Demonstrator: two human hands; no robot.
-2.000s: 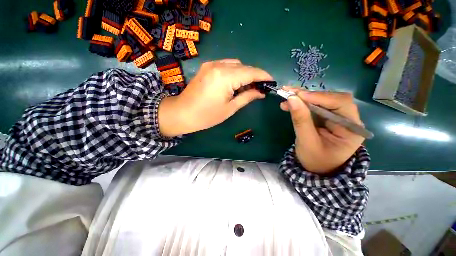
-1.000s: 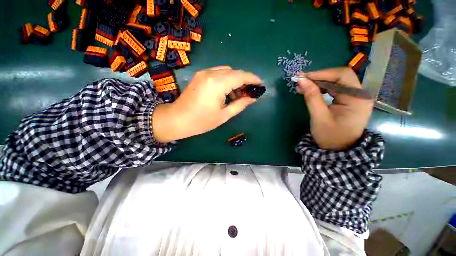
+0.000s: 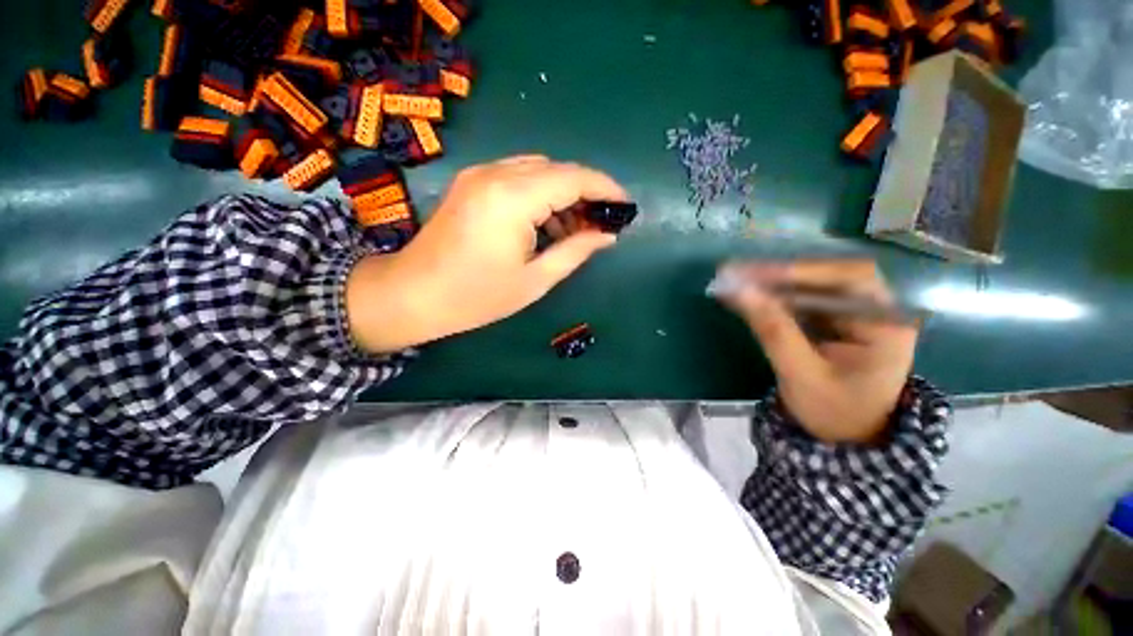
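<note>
My left hand holds a black connector housing between thumb and fingertips, its end pointing right. My right hand is closed around slim grey tweezers, blurred by motion, their tips toward the left; whether they grip anything cannot be told. The right hand is apart from the housing, below a loose pile of tiny grey pins. A single black-and-orange housing lies alone near the table edge, below my left hand.
A large heap of black-and-orange housings lies at the upper left, reaching my left sleeve. Another heap is at the upper right, beside a tan box with grey pins inside. A crumpled clear bag lies right of the box on the green bench.
The right hand with the tweezers went from the housing up to the pin pile, then down away from it. The left hand still holds the housing. The whole view has shifted slightly.
</note>
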